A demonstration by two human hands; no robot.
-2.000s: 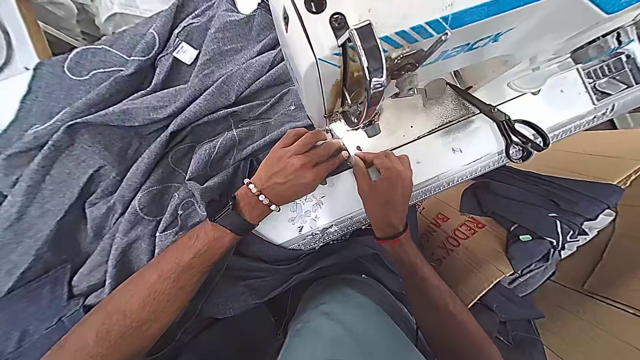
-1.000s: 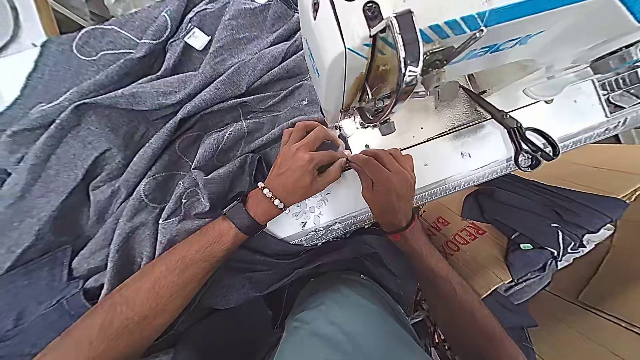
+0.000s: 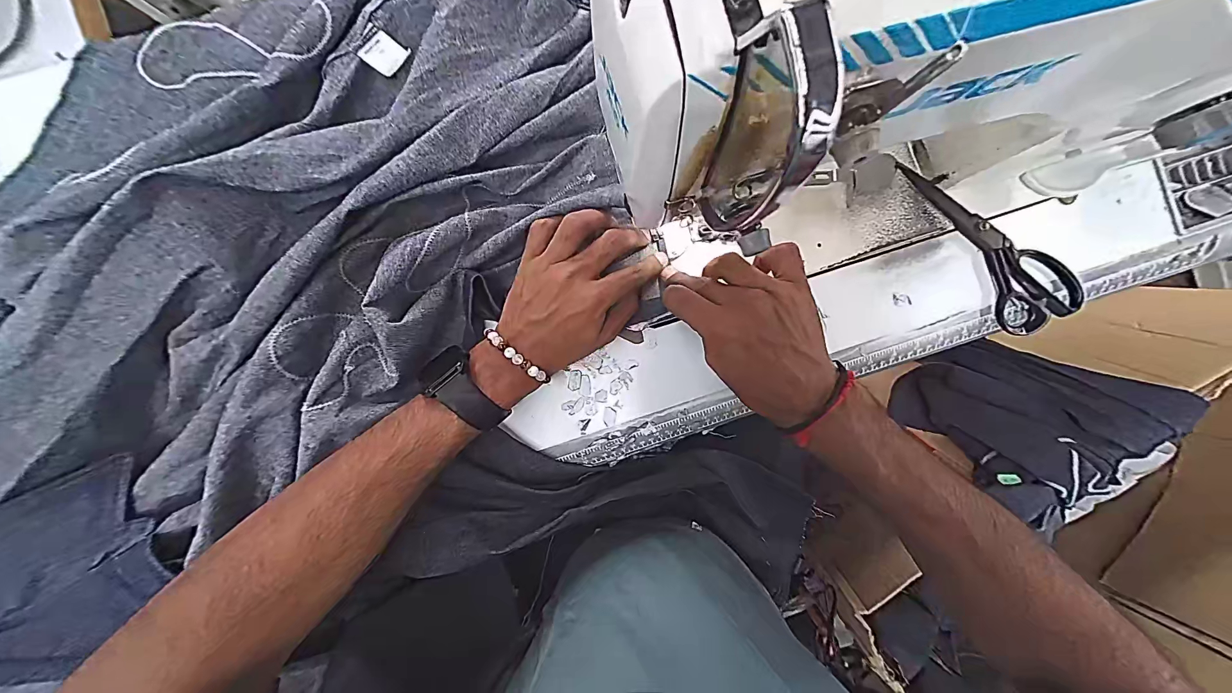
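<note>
A white Jack sewing machine (image 3: 654,106) stands over its bed, with the lit needle area just beyond my fingertips. My left hand (image 3: 577,284) presses and grips the edge of a grey fabric piece (image 3: 650,294) left of the needle area. Pinched fingers of my right hand (image 3: 751,313) meet the left fingertips at that same edge. Most of the piece lies hidden under both hands. Grey knit fabric (image 3: 385,192) with loose white threads and a white label (image 3: 383,52) spreads in folds to the left.
Black-handled scissors (image 3: 1001,260) lie on the machine bed at right, handles over the front edge. Below them, dark fabric pieces (image 3: 1039,414) rest on an open cardboard box (image 3: 1174,520). A measuring tape strip (image 3: 674,423) runs along the table's front edge.
Both hands stay close together by the needle area. My right hand's fingers have curled more, and the left hand lies flatter over the fabric than one second ago.
</note>
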